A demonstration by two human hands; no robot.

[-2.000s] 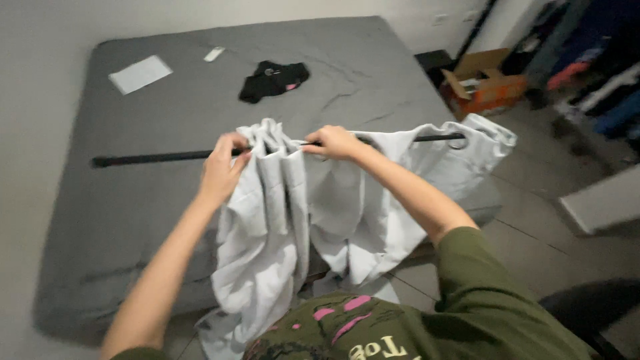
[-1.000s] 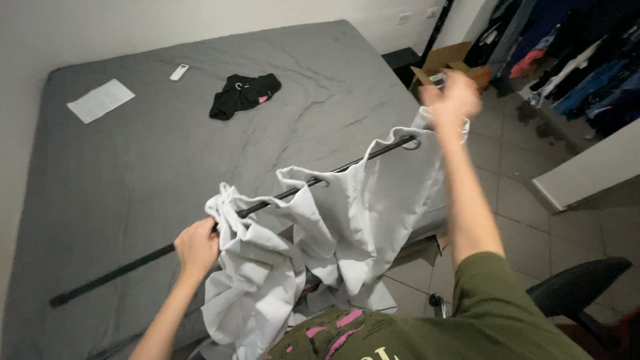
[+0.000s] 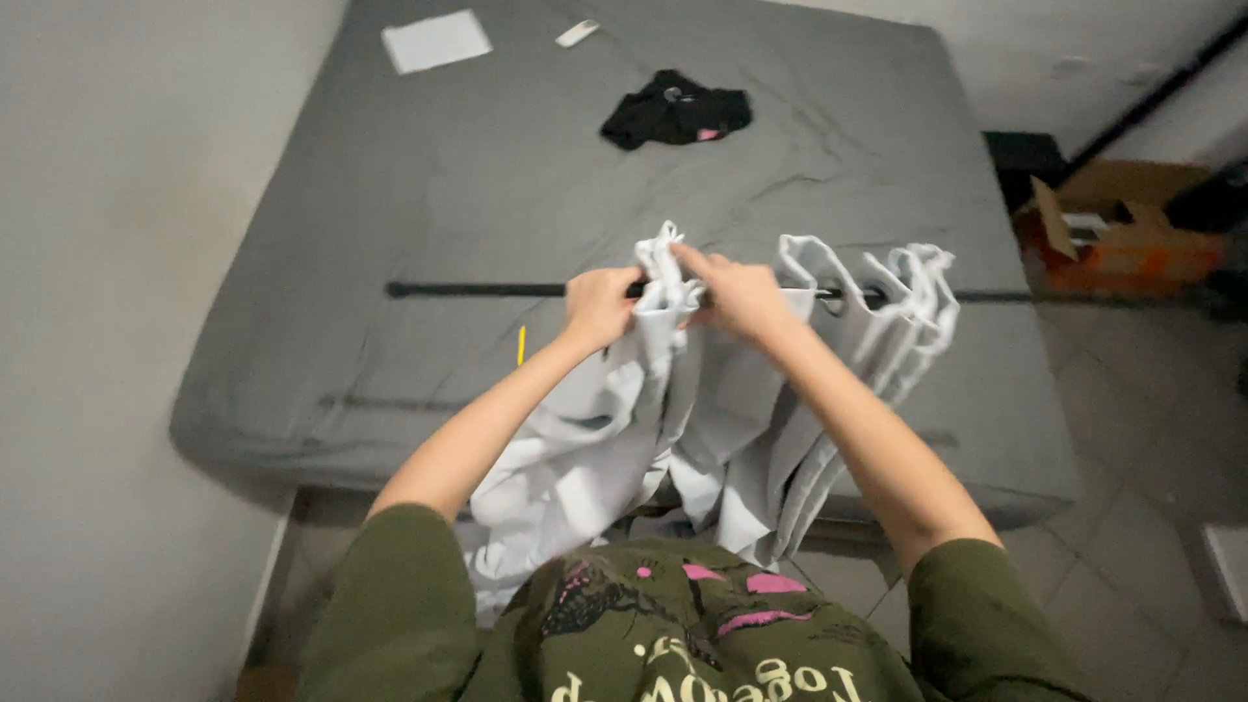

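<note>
A black curtain rod [image 3: 478,290] lies level in front of me over the bed, threaded through a white grommet curtain [image 3: 726,390]. My left hand [image 3: 603,310] is closed round the rod, against the left side of a bunch of gathered folds. On the other side of that bunch, my right hand [image 3: 736,292] grips the curtain's top edge at the rod. More folds hang bunched to the right, where a metal ring shows in the fabric. The lower curtain falls in front of my shirt. My fingertips are partly hidden by the cloth.
A bed with a grey sheet [image 3: 468,175] fills the middle. On it lie a black garment [image 3: 678,109], a white paper [image 3: 436,42] and a small white object [image 3: 577,33]. An open cardboard box [image 3: 1121,234] stands on the floor at the right, and a wall rises at the left.
My right hand has come back from the rod's right end to the folds beside my left hand. The rod, tilted one second ago, is now level, and more folds are bunched at the right.
</note>
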